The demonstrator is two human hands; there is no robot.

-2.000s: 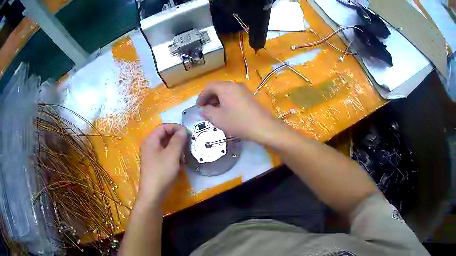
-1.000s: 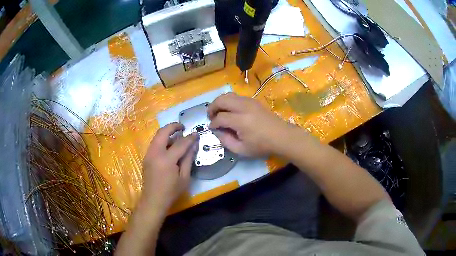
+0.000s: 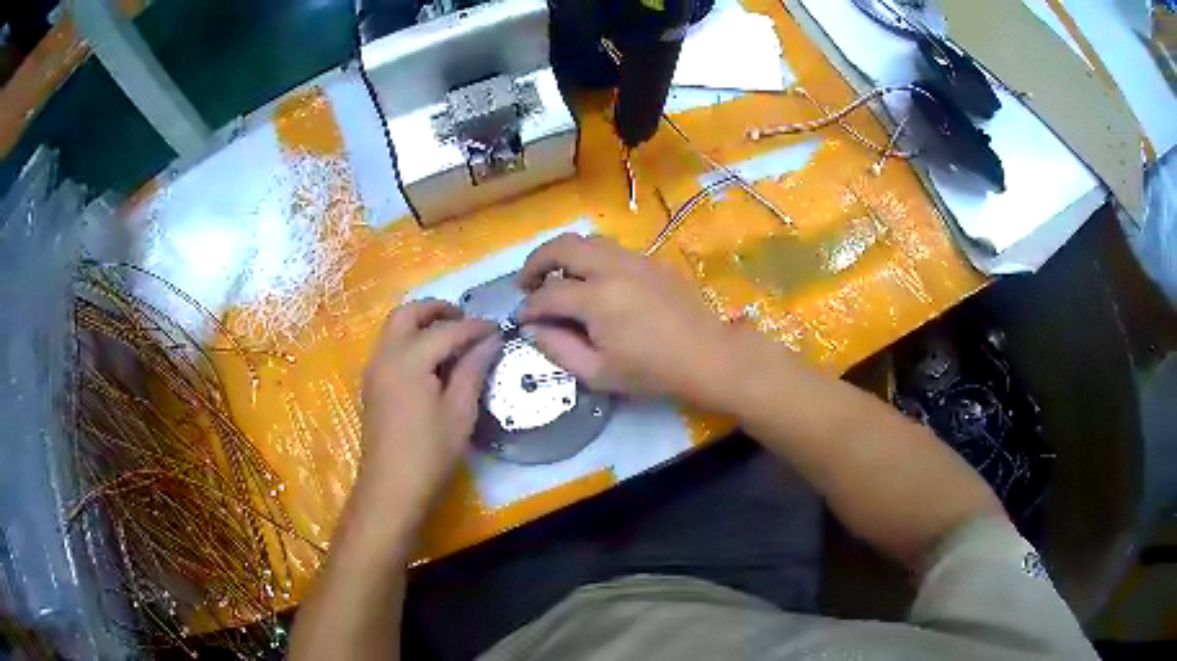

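The grey metallic base unit (image 3: 549,443) lies on a white sheet on the orange bench in front of me. The white housing (image 3: 523,398) sits on it, with a dark hole and small screw holes; thin leads run off its right side. My left hand (image 3: 432,375) is at the housing's upper left, fingertips at its upper edge. My right hand (image 3: 613,316) is over the upper right, its fingertips close to my left ones. Whatever is between the fingertips is too small and hidden to tell.
A silver-white screw feeder (image 3: 471,116) stands behind the unit. A black electric screwdriver (image 3: 643,84) hangs right of it. A wire harness bundle (image 3: 168,452) lies left, tangled thin wires (image 3: 303,258) back left, dark lobed parts (image 3: 962,129) right. A bin of dark wired units (image 3: 968,400) is lower right.
Both hands have moved from the sides of the unit to meet over the housing's upper end. The hanging screwdriver has shifted slightly.
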